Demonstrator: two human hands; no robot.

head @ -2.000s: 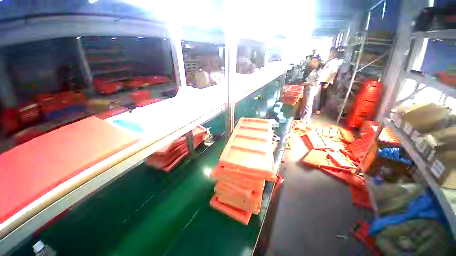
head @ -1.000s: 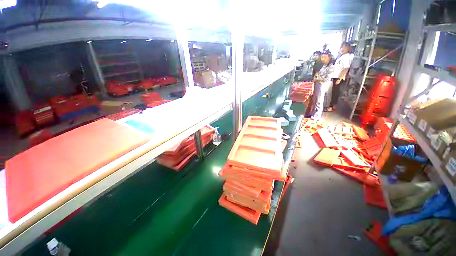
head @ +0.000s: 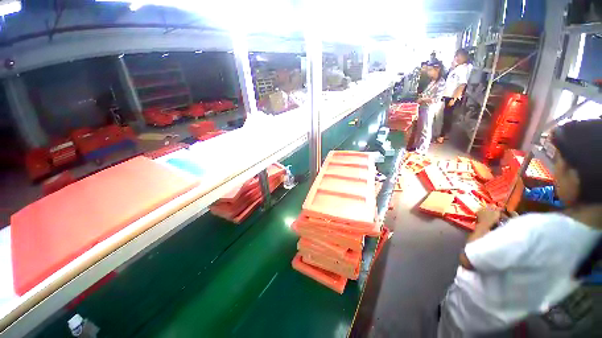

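Observation:
Neither of my hands is in the picture. A tall, uneven stack of red-orange compartment trays (head: 340,188) stands on the green conveyor belt (head: 218,280) near its right edge. A second stack of trays (head: 244,198) lies on the belt under the shelf, with a small clear-white item (head: 288,177) beside it. A large flat red-orange sheet (head: 99,218) lies on the white overhead shelf (head: 228,155). A small bottle with a white cap (head: 76,323) is at the bottom left on the belt.
A person in a white top (head: 528,264) stands close on the right in the aisle. Several people (head: 454,89) stand farther along the belt. Trays (head: 455,185) lie heaped on the aisle floor. Red stacked stools (head: 507,125) stand by the rack. A metal post (head: 313,105) rises beside the shelf.
A person in a white top has come into view at the right, covering the near rack and the cloth heap. The stacks stay on the belt; the view has shifted slightly since the earlier frames.

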